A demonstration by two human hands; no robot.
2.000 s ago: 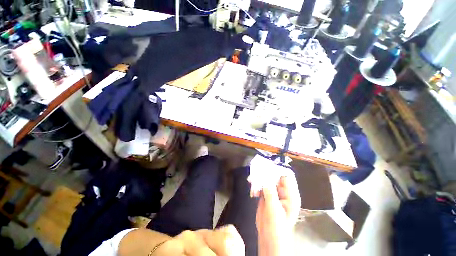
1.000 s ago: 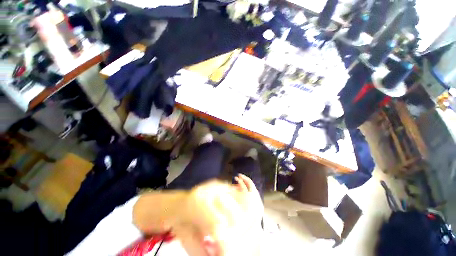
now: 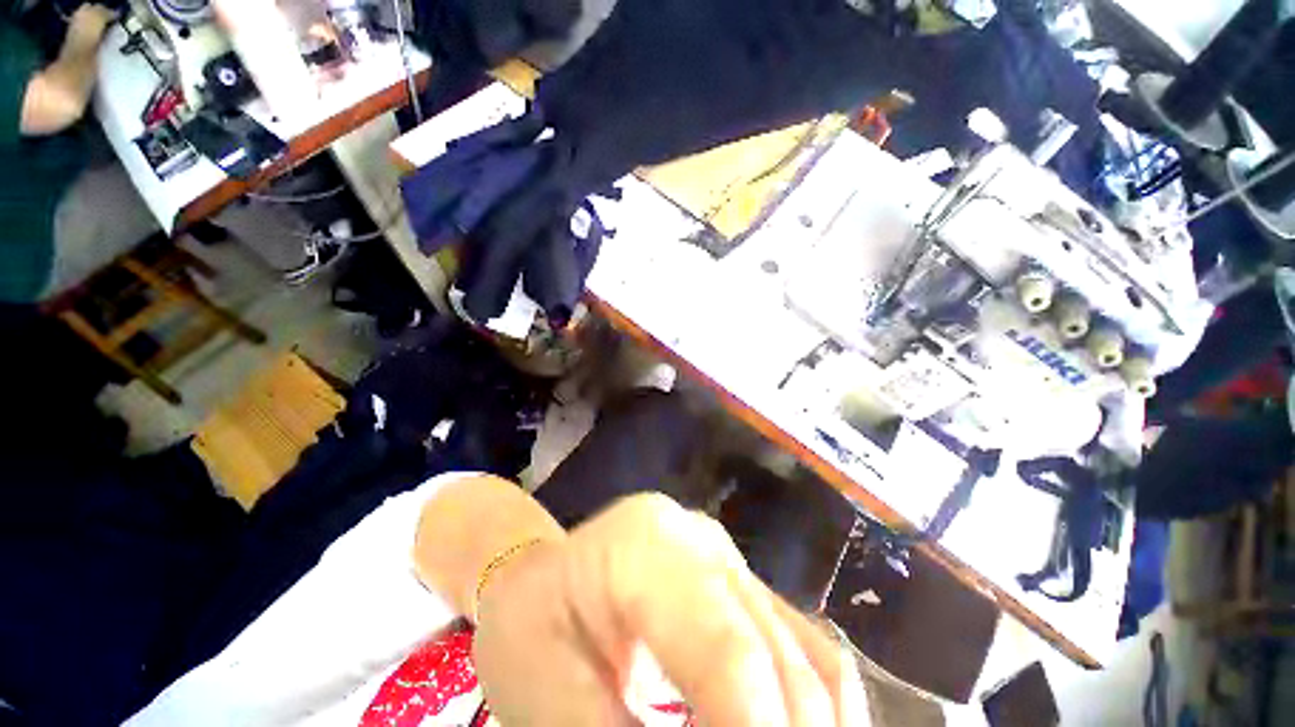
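My left hand (image 3: 668, 611) is large and bright at the bottom centre, with a bracelet at the wrist and a white sleeve. Its fingers bend downward and their tips are cut off or hidden, so I cannot tell if it holds anything. My right hand is not visible. The white JUKI overlock machine (image 3: 1044, 355) stands on the white table right of centre, beyond my hand. Dark narrow strips (image 3: 1068, 526) lie on the table at its right front. A large dark garment heap (image 3: 682, 85) spreads over the table's back left.
A yellow-tan sheet (image 3: 746, 178) lies partly under the cloth. The table's wooden edge (image 3: 795, 440) runs diagonally beyond my hand. A brown carton (image 3: 916, 611) is below it. A wooden stool (image 3: 270, 426) and dark cloth are at lower left. Another person's arm (image 3: 64, 85) shows at upper left.
The view has turned, so the table and machine sit further right and look larger. My right hand, which held a white slip earlier, is no longer visible. My left hand has come up into the centre.
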